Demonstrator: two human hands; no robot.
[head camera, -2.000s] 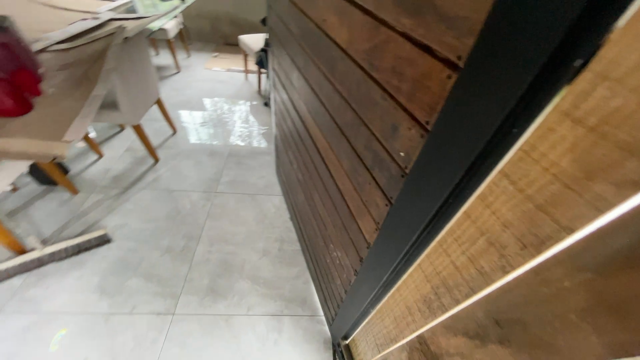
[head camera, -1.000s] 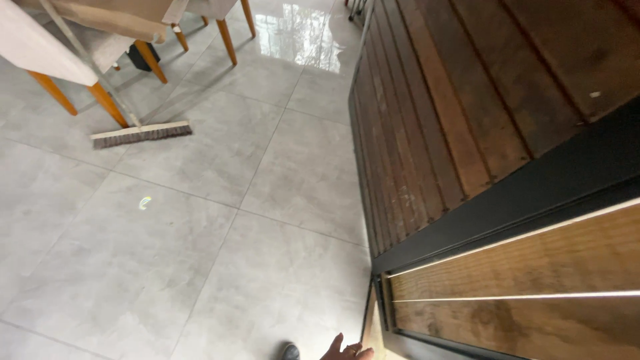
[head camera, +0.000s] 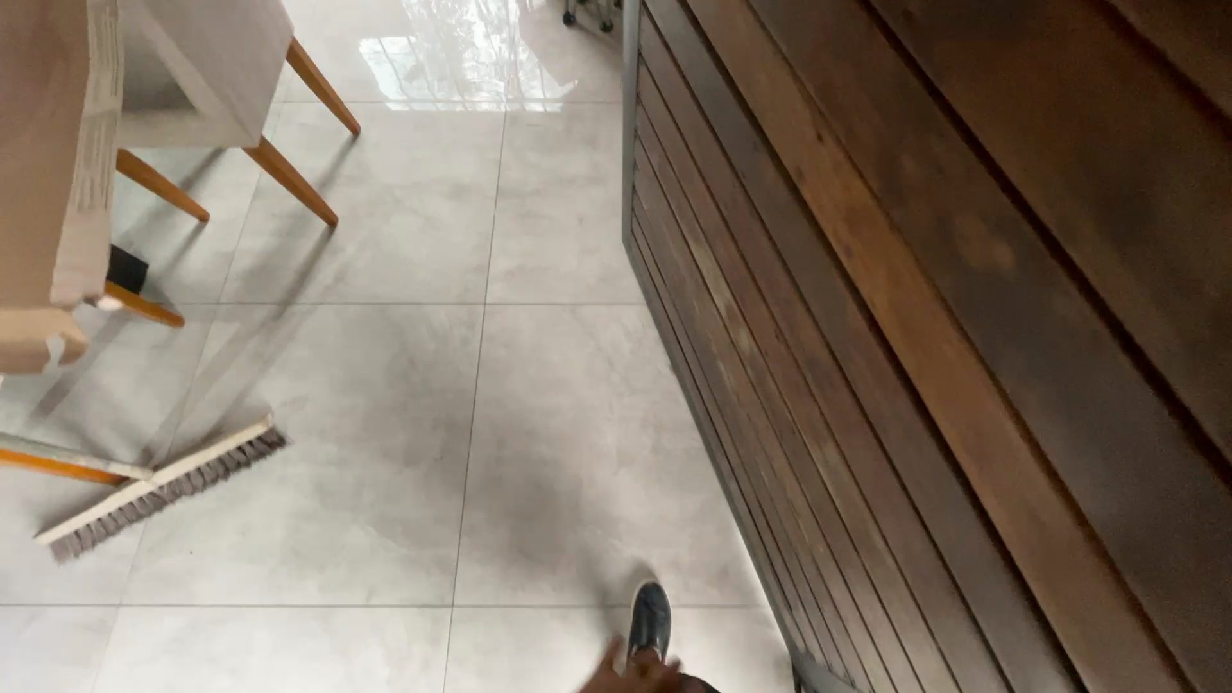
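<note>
My right hand (head camera: 630, 674) shows at the bottom edge, blurred and partly cut off, its thumb apart from the other fingers; nothing can be seen in it. It overlaps the heel side of a dark shoe (head camera: 650, 621) on the tiled floor. To the right of the hand rises a dark wooden slatted panel (head camera: 866, 318) with a metal frame, and the hand is not touching it. My left hand is out of view.
A push broom (head camera: 164, 491) lies with its bristled head on grey floor tiles (head camera: 375, 385) at the left. Beyond it stand a light upholstered chair (head camera: 217, 58) with wooden legs and a surface covered in brown cardboard (head camera: 43, 164). Small casters (head camera: 587, 17) show at the top.
The view has swung a lot. My right hand, absent two seconds ago, was at the bottom edge one second ago and is still there. More of the shoe shows now.
</note>
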